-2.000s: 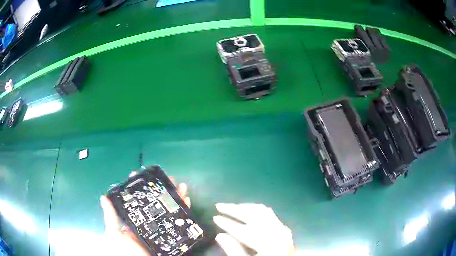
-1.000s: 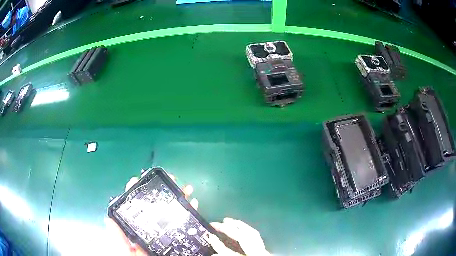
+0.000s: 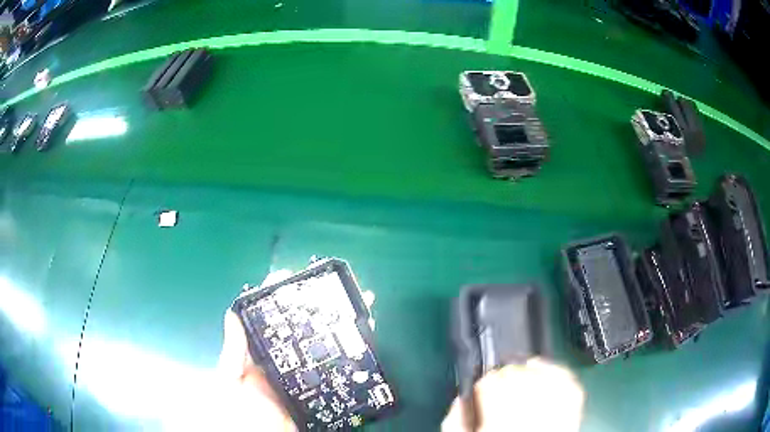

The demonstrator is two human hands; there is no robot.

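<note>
My left hand [image 3: 253, 384] holds a black housing with a speckled circuit board [image 3: 317, 346], board side up, at the lower middle. My fingertips show along its far and right edges. My right hand [image 3: 523, 401] grips the near end of an empty black housing [image 3: 504, 325], open side up, to the right of the board unit and apart from it. The right hand and this housing are blurred. Both wrists run out of the picture at the bottom.
An empty housing [image 3: 606, 295] lies at right, with several more leaning beside it [image 3: 696, 261]. Two opened camera units stand at the back [image 3: 511, 131] and back right [image 3: 667, 160]. Black blocks [image 3: 179, 78] and a small white square [image 3: 168, 218] lie at left on the green mat [image 3: 338, 143].
My right hand has moved right from the board unit and now holds an empty housing. The board unit has shifted right in view. One more leaning housing shows at right. The view has turned left.
</note>
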